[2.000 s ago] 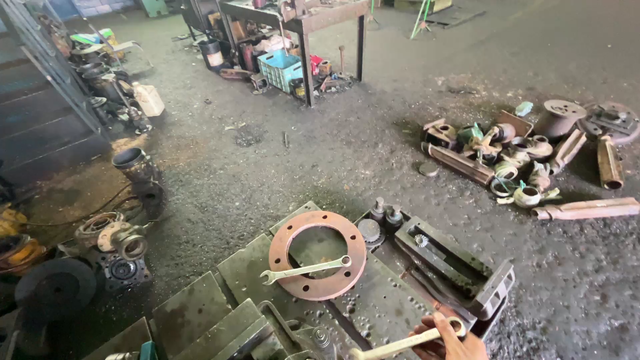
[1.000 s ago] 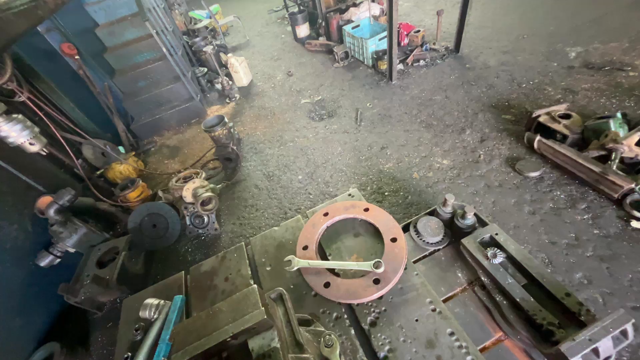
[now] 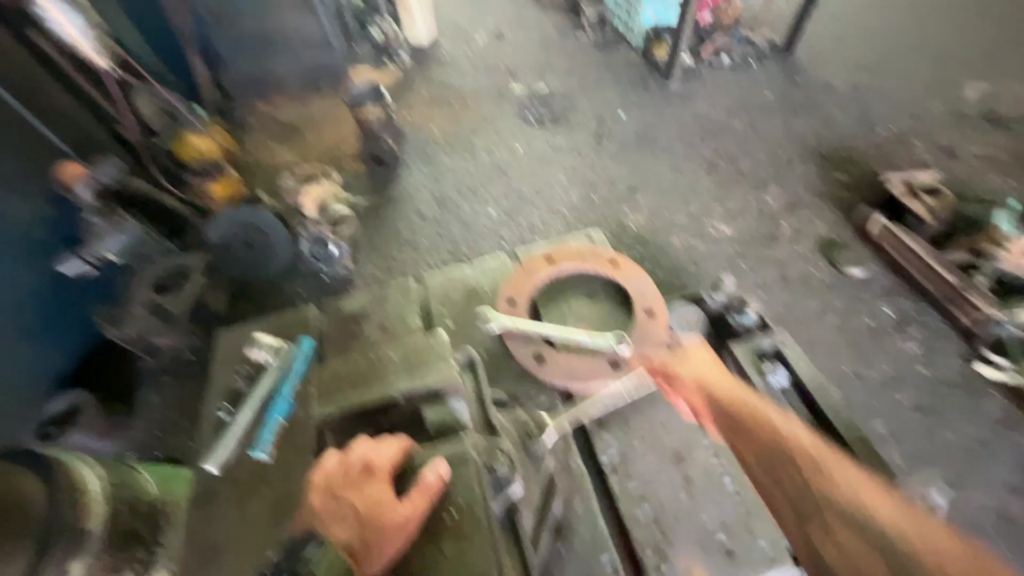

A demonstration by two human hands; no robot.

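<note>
A flat metal ring with bolt holes (image 3: 580, 260) lies on the slotted metal machine table (image 3: 680, 472), and a combination wrench (image 3: 556, 332) rests across its near side. My right hand (image 3: 688, 376) is at the ring's right edge, closed on a second wrench (image 3: 596, 406) that points left; blur hides the exact grip. My left hand (image 3: 372, 496) rests on a metal vise (image 3: 448, 496) at the lower middle, fingers spread, thumb pointing right. Left of the vise lie a silver ratchet-like bar (image 3: 248, 412) and a blue tool (image 3: 284, 400).
A long metal tray (image 3: 800, 392) with small parts runs along the table's right side. Scrap metal pieces (image 3: 928, 264) lie on the floor at right. Machine parts and a dark round disc (image 3: 250, 240) stand at left. A table leg (image 3: 684, 36) shows at the top.
My left hand has come into view on the vise. My right hand, out of view one second ago, is back with the wrench beside the ring. The view is blurred and has shifted.
</note>
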